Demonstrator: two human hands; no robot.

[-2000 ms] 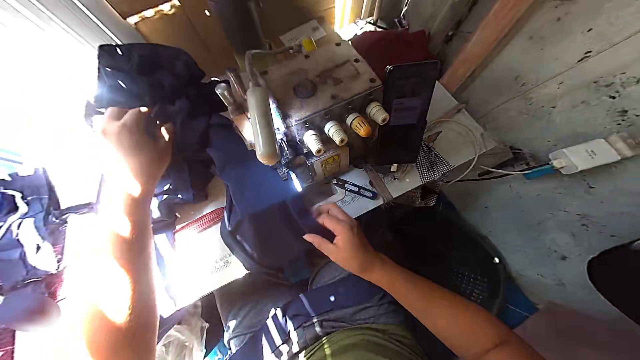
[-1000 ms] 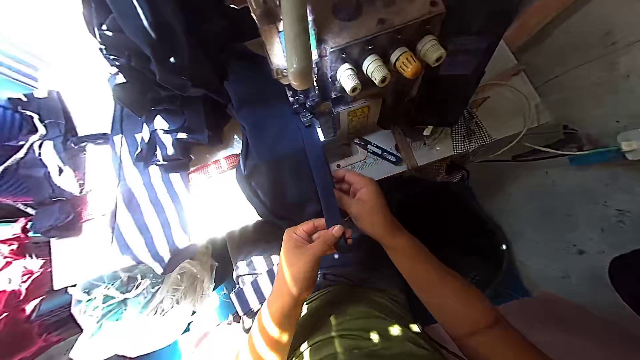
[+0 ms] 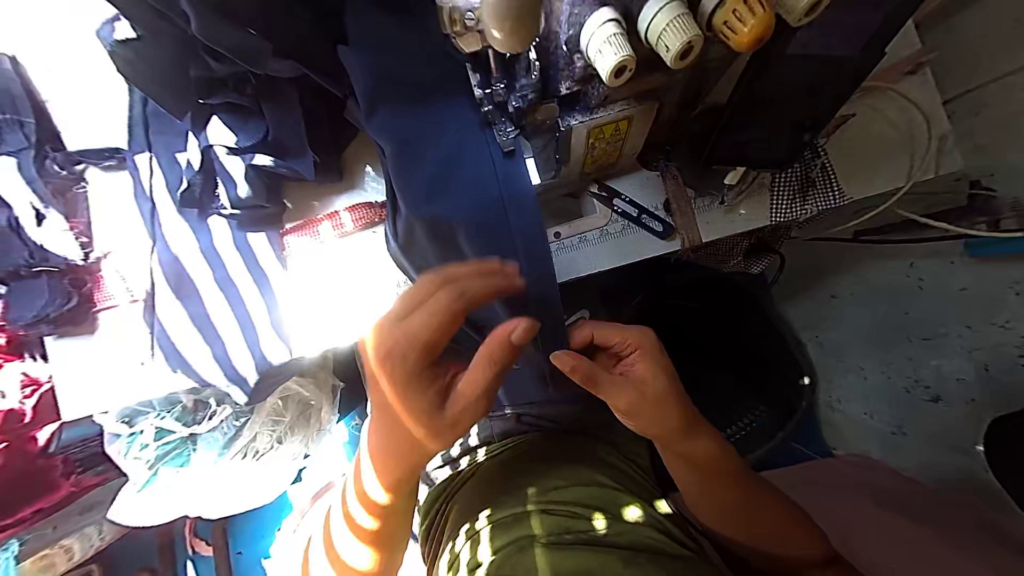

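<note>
Dark blue fabric (image 3: 456, 176) runs from under the presser foot (image 3: 502, 120) of an overlock sewing machine (image 3: 560, 72) down toward my lap. My right hand (image 3: 628, 376) pinches the fabric's right edge between thumb and fingers. Over the fabric's left part is my left hand (image 3: 440, 352), its thumb and fingers apart, with nothing seen between them. Dark blue thread snips (image 3: 632, 210) lie on the machine table beside the needle area.
A measuring tape strip (image 3: 596, 238) runs along the table edge. More dark garments (image 3: 232, 104) are heaped at the left, above a bag of thread scraps (image 3: 216, 432). A black basket (image 3: 720, 352) stands at the right below the table, near a white cable (image 3: 920, 160).
My left hand, on the dark pile two seconds ago, was pinching the fabric strip one second ago and has now let go. The view has moved closer to the machine.
</note>
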